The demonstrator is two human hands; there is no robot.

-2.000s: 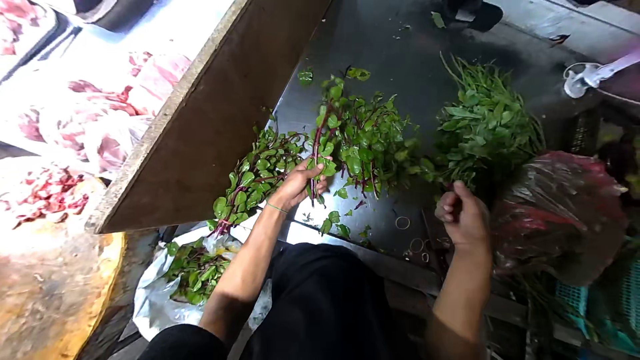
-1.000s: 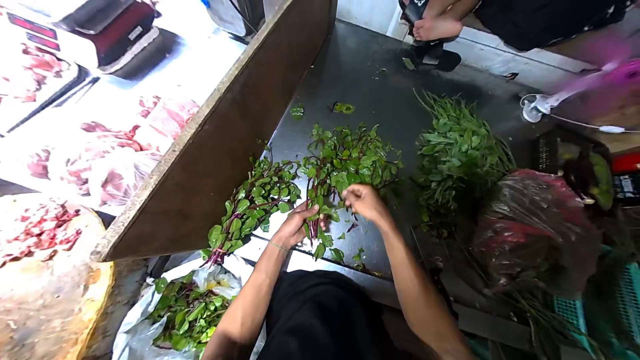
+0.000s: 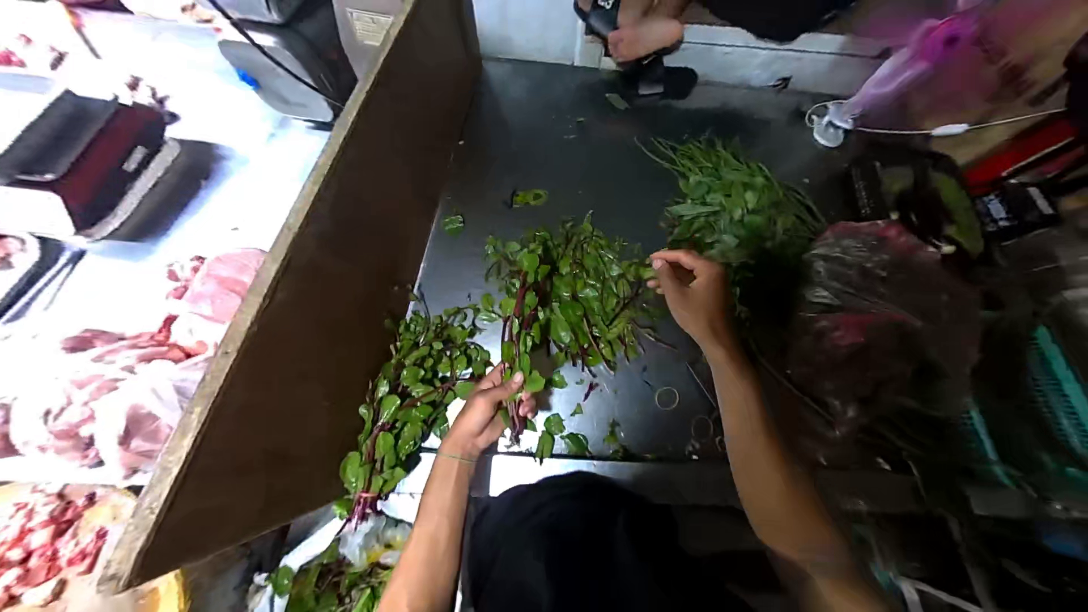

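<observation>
My left hand [image 3: 486, 411] is closed around the lower stems of some leafy greens with purple-red stems [image 3: 520, 323], above the dark metal table. A loose pile of the same greens [image 3: 591, 293] lies just right of them. At that pile's right edge is my right hand [image 3: 693, 293], fingers curled and thumb near the fingertips; whether it pinches a sprig cannot be told. Left of my left hand, against the board, lies a bundle of the greens [image 3: 408, 399] tied near its stem ends. A bunch of narrower-leaved greens [image 3: 731, 200] lies beyond my right hand.
An upright wooden board [image 3: 340, 255] divides the table from a counter with raw meat [image 3: 127, 391] and a scale [image 3: 85, 161]. A dark plastic bag [image 3: 884, 323] and teal baskets [image 3: 1062, 382] stand right. Rubber bands [image 3: 666, 398] lie near the front edge. A person's foot [image 3: 646, 41] shows at the far side.
My right hand has moved from near my left hand to the right edge of the loose pile. My left hand still holds stems. The view has shifted.
</observation>
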